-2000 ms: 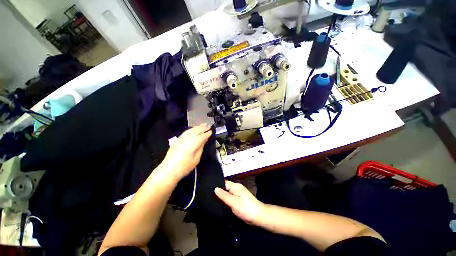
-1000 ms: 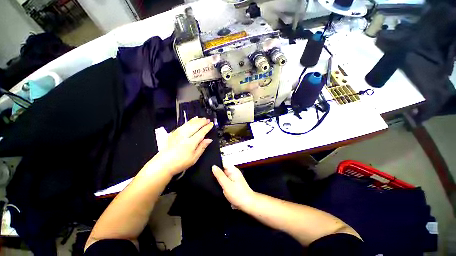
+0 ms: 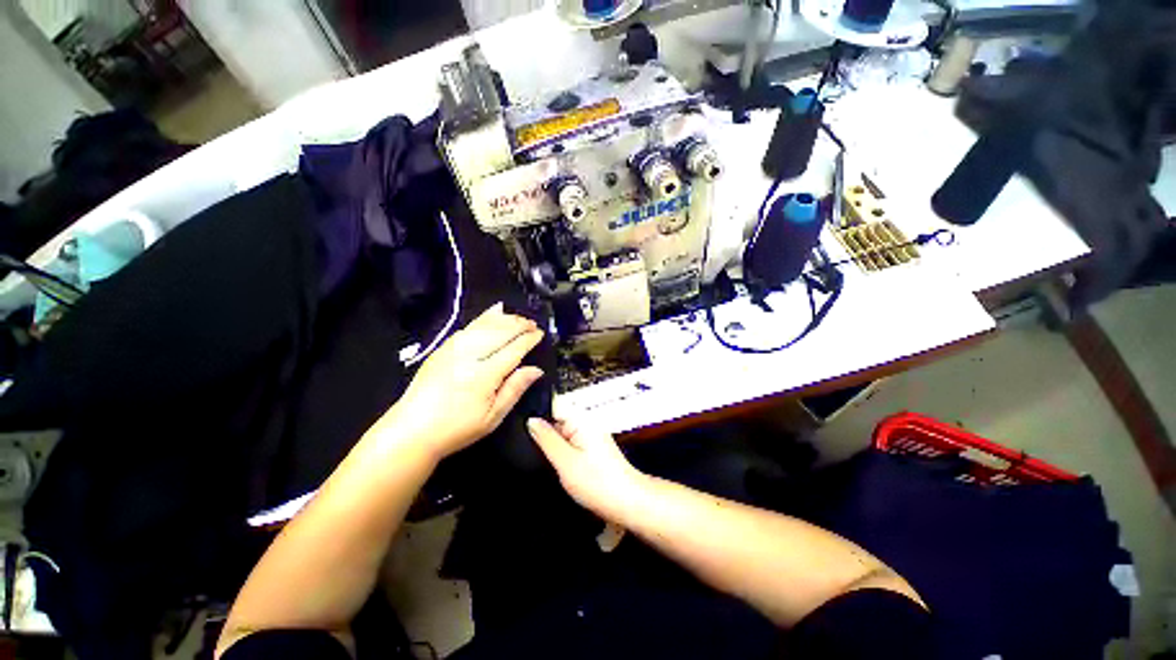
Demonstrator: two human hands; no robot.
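A dark cloth panel lies at the front left of the cream overlock machine, its edge by the needle area. My left hand lies on the cloth, fingertips just in front of the needle area. My right hand holds the cloth edge lower down, by the table's front edge, thumb side up. A thin curved white line shows on the cloth behind my left hand. The cloth under both palms is hidden.
Black and purple cloth is heaped on the left of the table. Dark thread cones and a tray of brass-coloured parts are right of the machine. A red basket with navy pieces is at lower right.
The curved white line has come into view behind my left hand. The cloth has advanced past the needle area. My right hand has moved slightly up and left, closer to my left hand.
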